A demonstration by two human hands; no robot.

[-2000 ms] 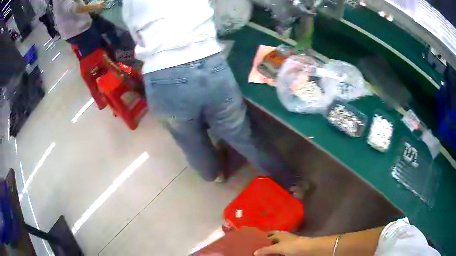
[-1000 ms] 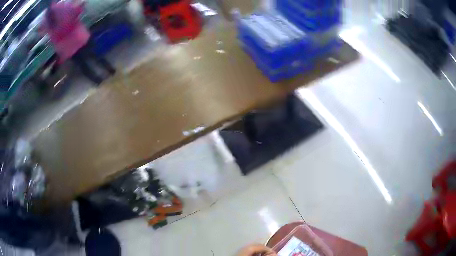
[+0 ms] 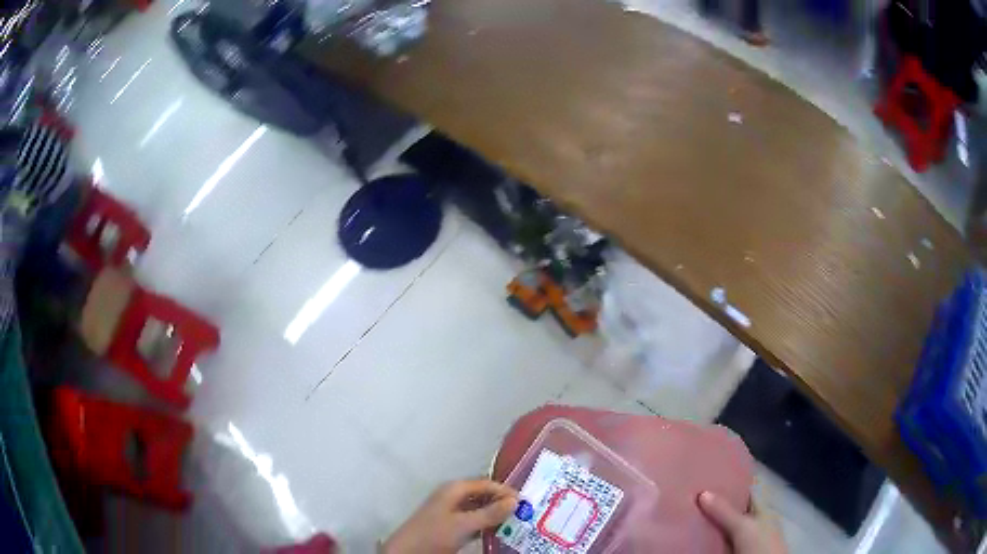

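The brown-red basket lid point(image 3: 693, 460) is held low in front of me, near the bottom edge. A shallow clear plastic tray point(image 3: 639, 485) lies on it, holding a printed card point(image 3: 590, 498) with a red square outline and a blue round spot. My left hand point(image 3: 455, 514) grips the tray and card at their left edge, fingertips by the blue spot. My right hand point(image 3: 745, 525) grips the lid's right side with the thumb on top, partly cut off by the bottom edge. Anything beneath the lid is hidden.
A long brown table point(image 3: 671, 141) crosses ahead to the right, with blue crates point(image 3: 952, 379) at its right end. Red stools point(image 3: 124, 444) stand at the left. A dark round stool point(image 3: 390, 221) and orange-and-black items point(image 3: 552, 301) are on the pale floor.
The view has swung from the green bench to the brown table. The lid has come further into view, and both hands now show on it.
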